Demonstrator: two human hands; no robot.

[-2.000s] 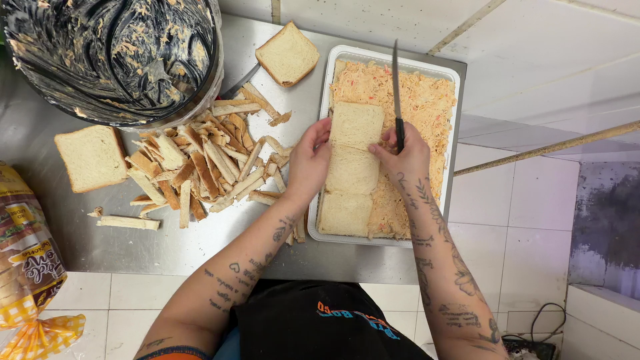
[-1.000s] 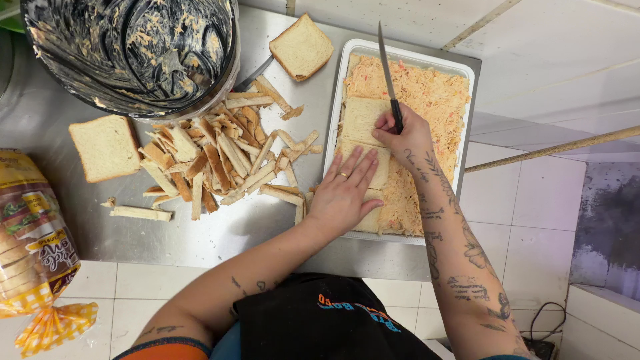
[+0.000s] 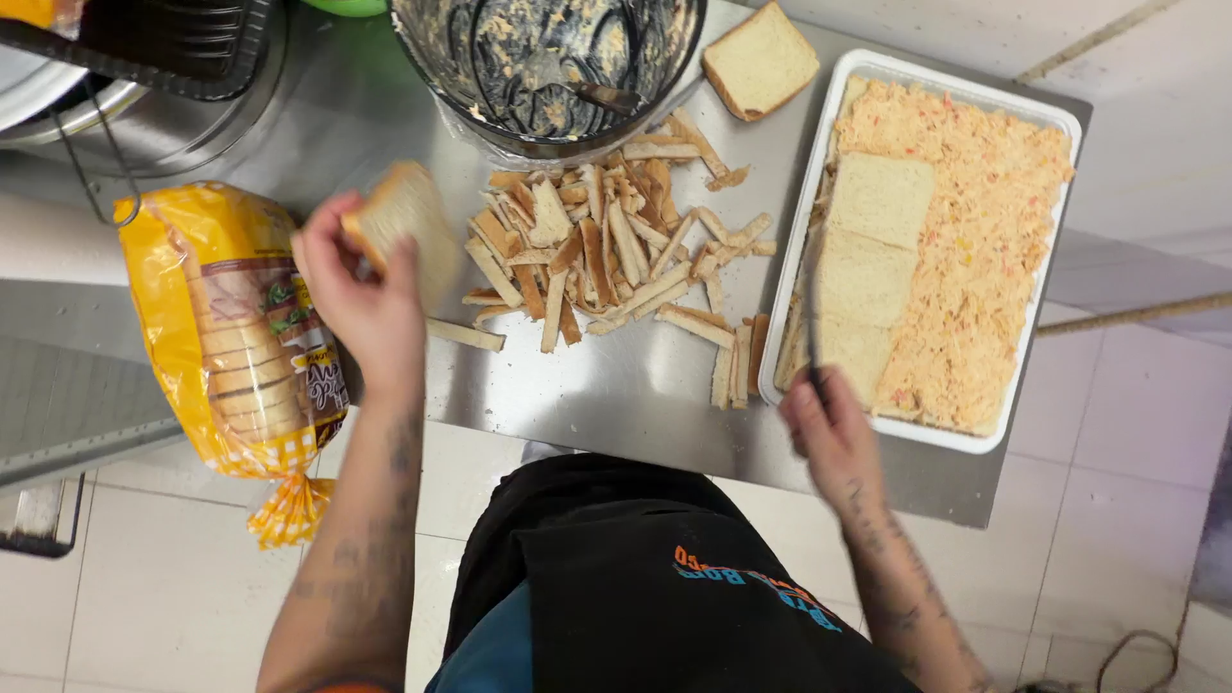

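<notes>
My left hand (image 3: 371, 279) grips a crusted slice of sandwich bread (image 3: 409, 231), blurred by motion, beside the bagged loaf. In my right hand (image 3: 830, 419) is a knife (image 3: 813, 318) with a dark handle, its blade pointing away from me over the left side of a white rectangular tray (image 3: 900, 435). An orange-coloured filling with red bits (image 3: 982, 250) is spread in the tray. Three crustless bread slices (image 3: 878, 202) lie in a column on its left part. Cut bread crusts (image 3: 587, 250) form a pile on the metal table between my hands.
A dark bowl (image 3: 549, 144) smeared with filling holds a utensil behind the crusts. Another crusted slice (image 3: 760, 60) lies right of it. A yellow bag of sliced bread (image 3: 217, 327) rests at left. Behind it are a metal pot (image 3: 192, 130) and a black plastic tray (image 3: 217, 48).
My left hand has left the slices in the tray and moved left, where it now holds a crusted slice. My right hand has moved toward the tray's near left corner with the knife. The view has shifted left.
</notes>
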